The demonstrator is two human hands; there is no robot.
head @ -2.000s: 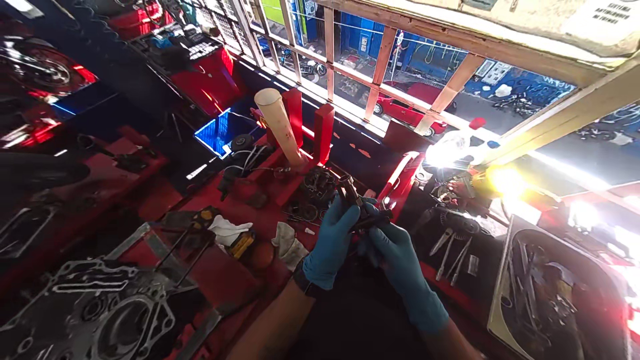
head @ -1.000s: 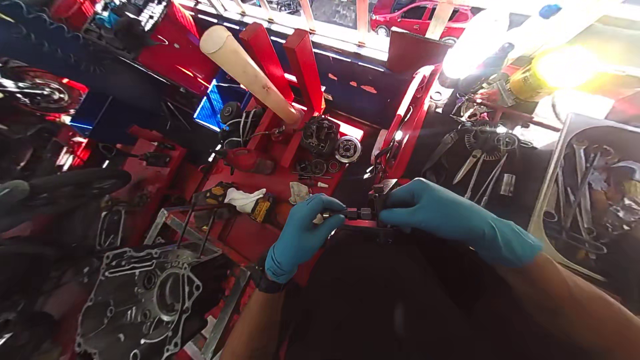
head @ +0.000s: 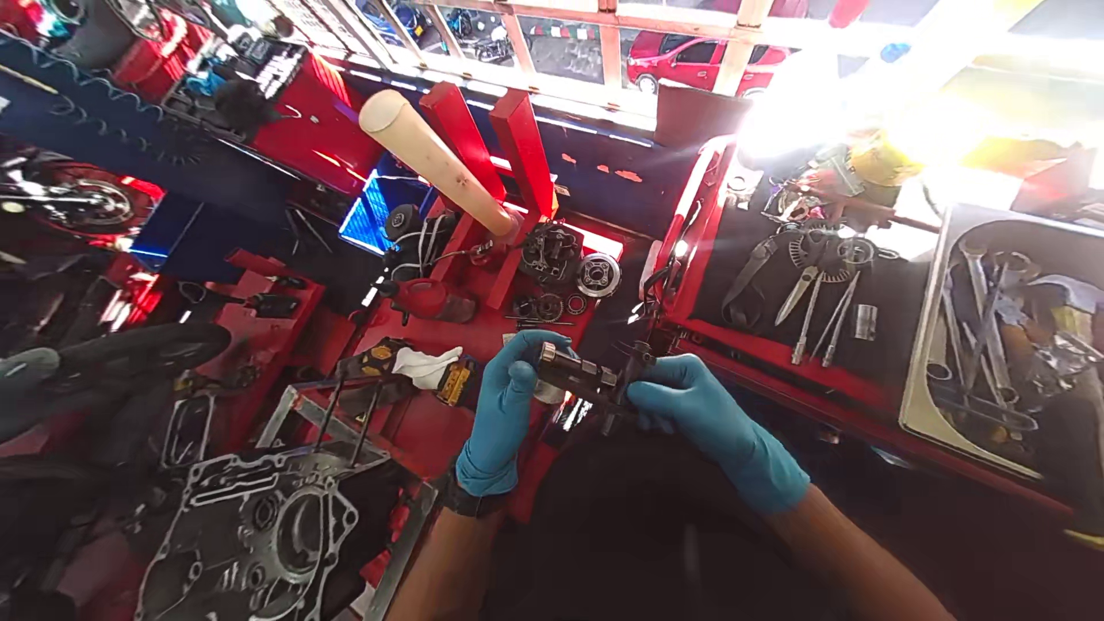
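A dark metal shaft-like part (head: 580,373) with shiny cylindrical sections lies between my two blue-gloved hands, above the red bench's front edge. My left hand (head: 507,401) grips its left end, thumb upright beside it. My right hand (head: 690,398) holds a dark metal piece (head: 634,371) at the other end; whether the two pieces are joined cannot be told. Behind my hands, a dark engine part (head: 550,252), a round silver flange (head: 599,274) and small rings and gears (head: 548,307) rest on the red bench.
An engine crankcase half (head: 259,526) stands at lower left, near a yellow-and-black power tool (head: 454,382) and a white rag (head: 427,366). A wooden-looking pole (head: 431,155) leans between red uprights. At right are pliers (head: 798,293) and a metal tray (head: 918,362) of wrenches.
The shaft-like part, level between my fingertips a second ago, is now tilted and shows more of its length. My left hand has turned more upright.
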